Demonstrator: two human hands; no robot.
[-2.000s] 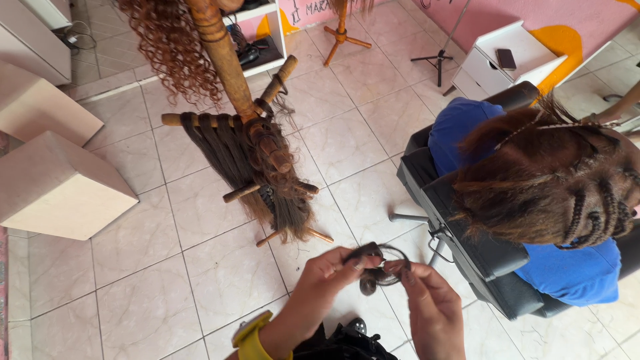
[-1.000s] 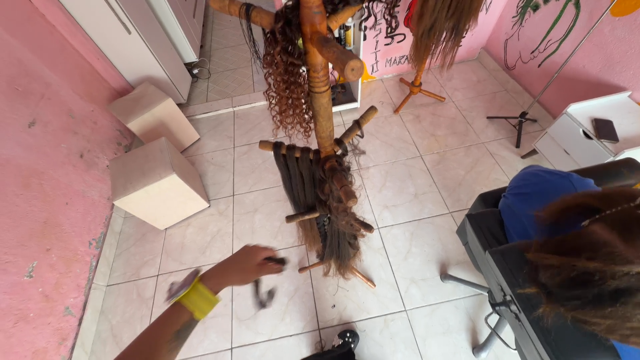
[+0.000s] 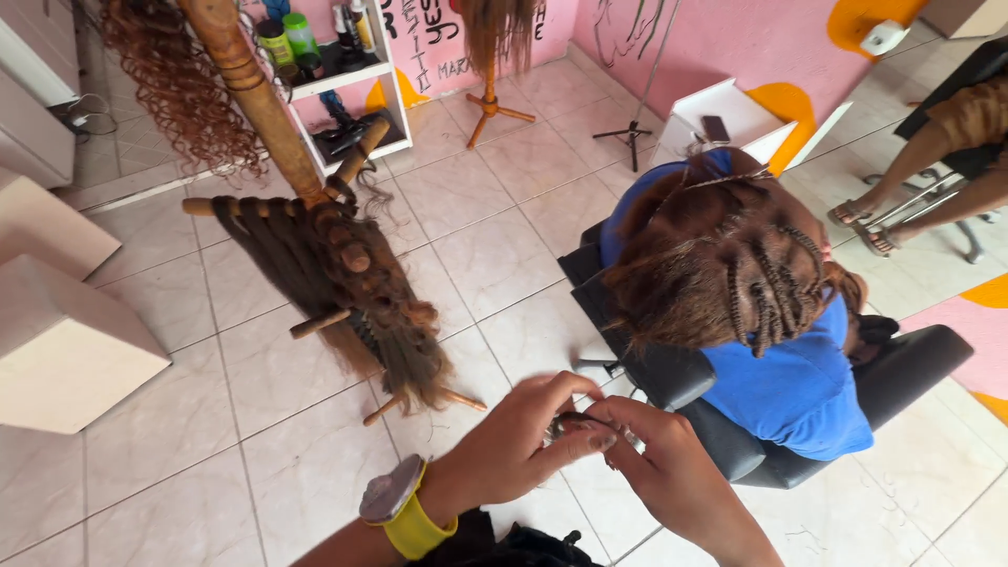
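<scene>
My left hand (image 3: 543,433), with a yellow wristband (image 3: 413,520) on the wrist, and my right hand (image 3: 657,453) meet at the lower middle. Between their fingers is a small dark strand or loop (image 3: 579,419), mostly hidden; it looks like hair. Up and to the right, a person in a blue top sits in a black salon chair (image 3: 917,370). The person's brown hair (image 3: 685,260) is partly in thin braids and partly loose. Left of my hands, dark hair extensions (image 3: 276,244) hang over the pegs of a wooden stand (image 3: 276,150).
Beige boxes (image 3: 71,354) stand at the left. A white shelf (image 3: 346,79) holds bottles and styling tools. Behind the seated person are a white drawer unit (image 3: 728,118) with a phone and a thin tripod (image 3: 632,135). A mirror at the right reflects a seated person's legs (image 3: 906,173).
One second ago my left hand was reaching out near the wooden stand with a dark strand, and my right hand was not visible. Now both hands are together. The view has swung right.
</scene>
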